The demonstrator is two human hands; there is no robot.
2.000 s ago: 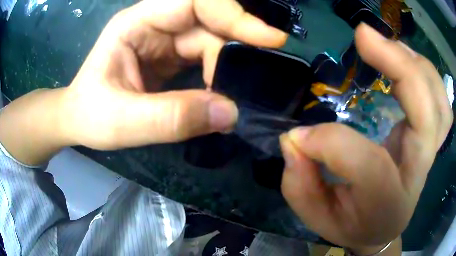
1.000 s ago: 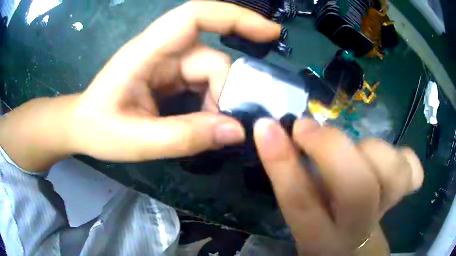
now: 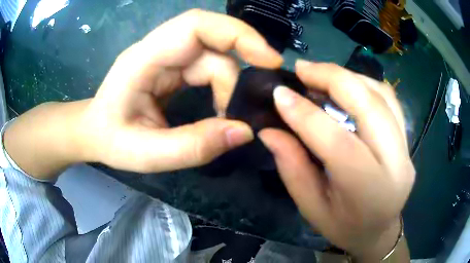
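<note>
A glossy black display module is held up in front of me in both hands, blurred. My left hand grips its left side, thumb at the lower edge and a fingertip at the top edge. My right hand is at its right side, with one fingertip on the dark face and the thumb at the lower edge. A small shiny strip, perhaps clear film, glints between my right fingers. My right hand hides the module's right end.
Ribbed stacks of black parts lie at the top centre and top right, the latter beside orange flex cables. A white scrap and thin silver-grey tweezers lie at the right. The mat is dark green.
My right hand has moved from the module's lower right up onto its face. The face has gone from bright reflection to dark. The shiny strip now shows between my right fingers.
</note>
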